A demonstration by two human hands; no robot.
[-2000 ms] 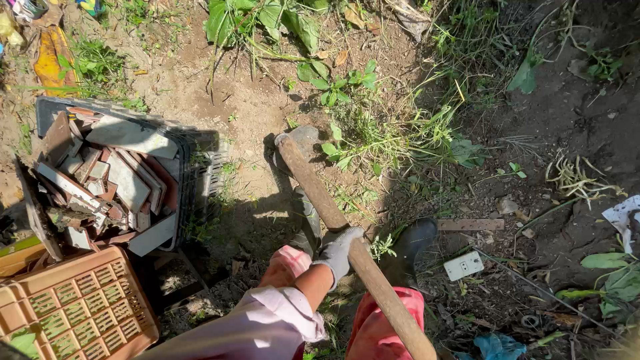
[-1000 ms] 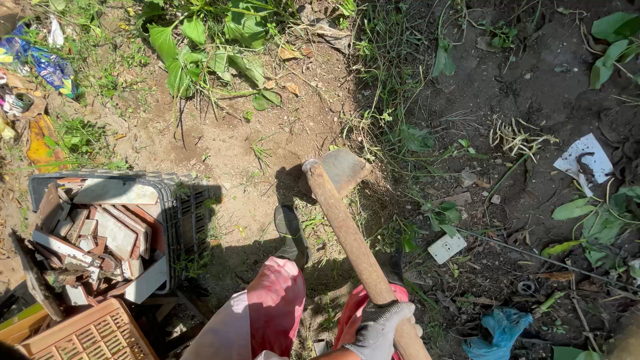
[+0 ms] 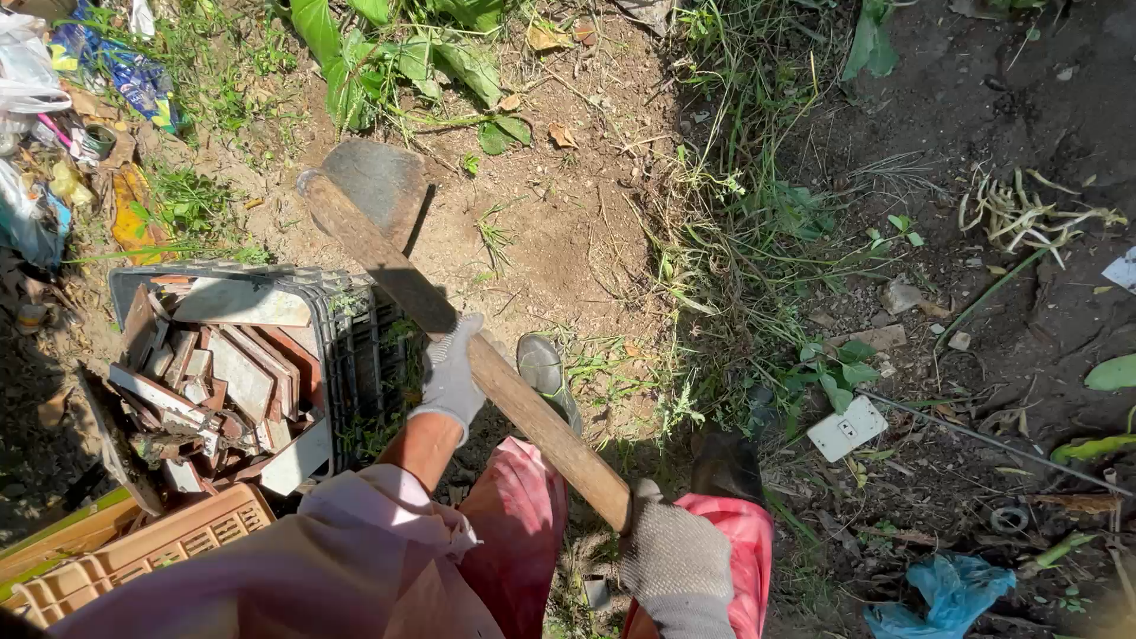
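Note:
Both my hands, in grey work gloves, hold a hoe by its thick wooden handle. My left hand wraps the handle around its middle, its fingertips partly hidden. Gripping the handle's lower end is my right hand, near my right knee. The hoe's metal blade is at the upper left, over bare soil beyond the dark crate; whether it touches the ground I cannot tell. Cut grass and weeds form a strip right of the bare soil.
A dark plastic crate of broken tiles lies left of my boots, beside an orange crate. Plastic litter lies upper left. A white socket plate, a thin rod and a blue bag lie right.
The hoe blade has moved left, from beside the grass strip to near the dark crate. My left hand, not visible on the handle a second ago, now grips its middle.

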